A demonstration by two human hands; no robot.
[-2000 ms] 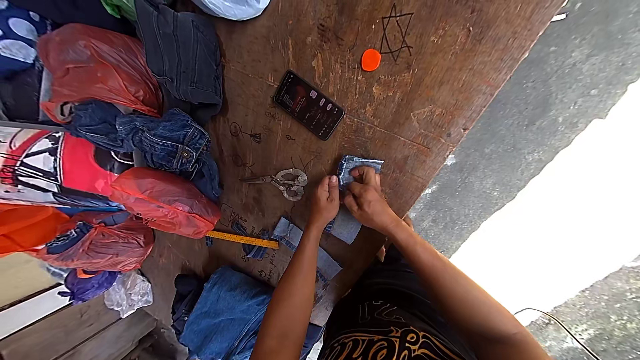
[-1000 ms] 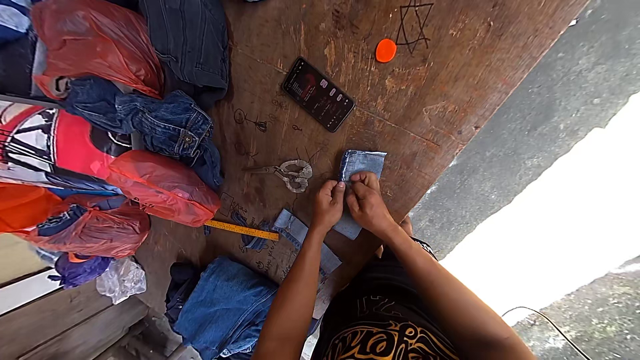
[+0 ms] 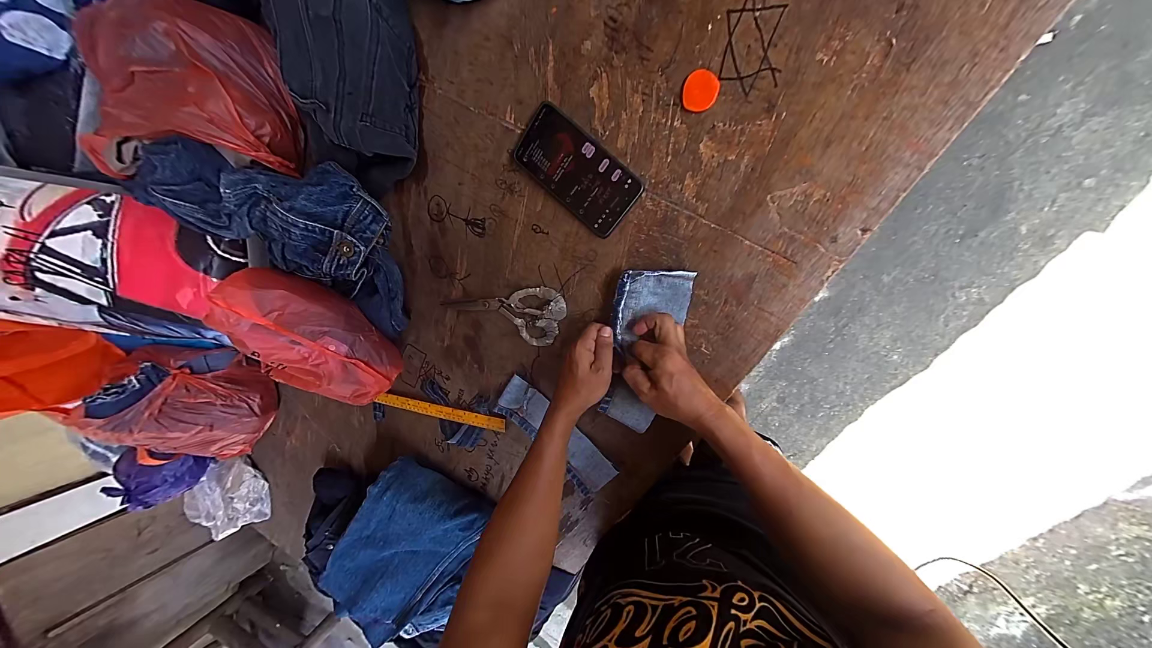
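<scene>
A light blue denim piece (image 3: pixel 657 292) with a stitched seam along its left side lies over the wooden table. My left hand (image 3: pixel 588 364) pinches its left edge between thumb and fingers. On the cloth, close to that seam, my right hand (image 3: pixel 664 367) has its fingers curled and gripping the denim; whether a needle or thread is between them cannot be told. Scissors (image 3: pixel 533 315) with wrapped handles rest left of my left hand. Another denim strip (image 3: pixel 580 454) lies partly under my left forearm, beside a yellow ruler (image 3: pixel 441 411).
A phone (image 3: pixel 578 169) and an orange disc (image 3: pixel 700 90) lie farther up the wooden table (image 3: pixel 810 180). Red plastic bags (image 3: pixel 301 333) and folded jeans (image 3: pixel 346 81) crowd the left side. More blue denim (image 3: pixel 405 544) is heaped at the lower left. The table edge runs diagonally at right.
Both hands stay at the denim piece, with only small shifts of the fingers.
</scene>
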